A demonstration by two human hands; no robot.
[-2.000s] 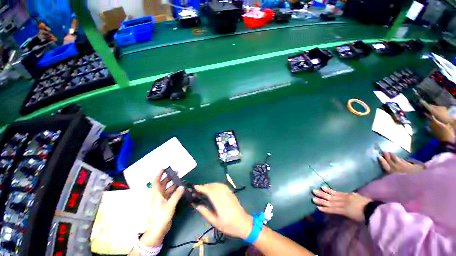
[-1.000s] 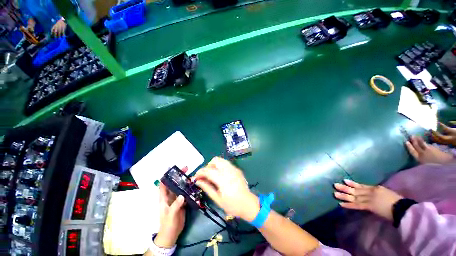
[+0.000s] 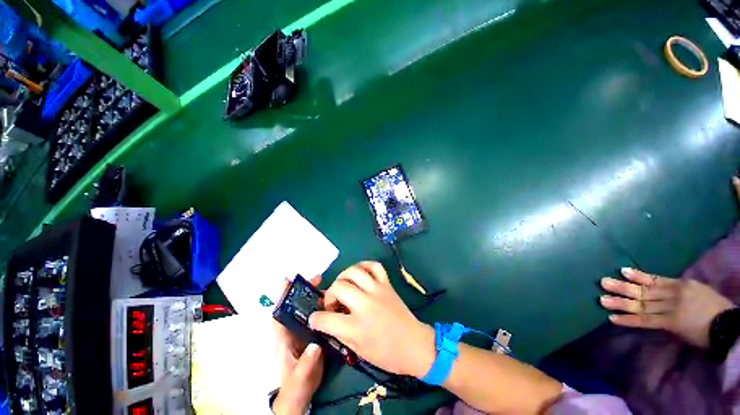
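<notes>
A black palm-sized handheld unit [image 3: 299, 301] is held at the lower middle. My left hand [image 3: 299, 365] grips it from below and the left side. My right hand [image 3: 377, 320], with a blue wrist strap, has its fingers on the unit's face and right side, hiding part of it. A black cable runs from the unit's lower end under my right hand. A second unit with its circuit board showing [image 3: 393, 203] lies on the green bench just beyond, with a tan-wrapped lead at its near end.
Power supplies [image 3: 174, 348] with red digits, a black tray of boards [image 3: 69, 324] and a blue bin [image 3: 199, 247] are at left. White paper [image 3: 280, 247] lies behind my hands. An open housing [image 3: 261, 77] lies beyond. Another person's hand [image 3: 657, 300] and a tape roll [image 3: 686, 57] are at right.
The view has turned downward. The unit has tilted so that its face shows, and my right fingers have moved onto that face. The black mesh-like item beside the second unit is no longer in view.
</notes>
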